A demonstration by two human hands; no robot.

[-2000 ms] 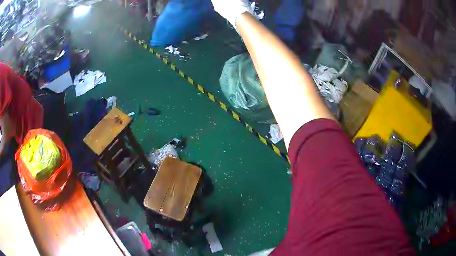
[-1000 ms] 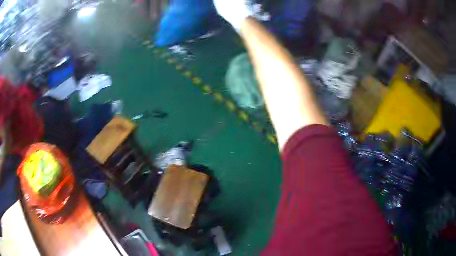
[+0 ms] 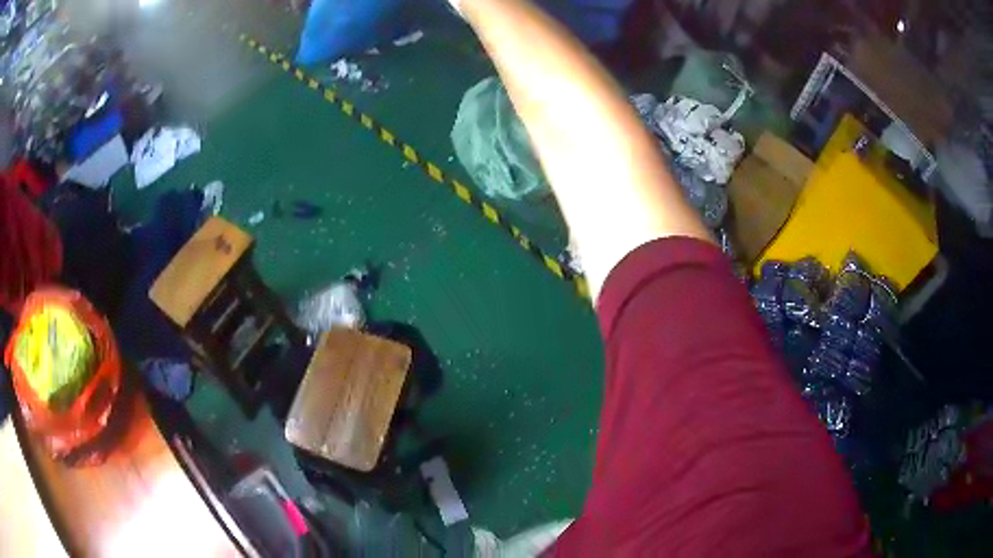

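My right arm, in a maroon sleeve, reaches from the lower right to the top edge. My right hand is cut off there; only a bit of white wrap at the wrist shows. My left hand is not in view. Nearest in front, a brown wooden stool and a second, lighter wooden stool stand on the green floor. A red plastic bag with yellow-green contents sits on the orange-brown table at the lower left.
Yellow-black tape crosses the floor. A green sack lies beside it, a blue bag at the top. At the right are a yellow sheet-like thing and dark bundles in clear plastic. Part of a person in red shows at left.
The stools, table and red bag sit further left in the view, and the scene has shifted up. My right hand, visible earlier at the top, is now almost wholly cut off.
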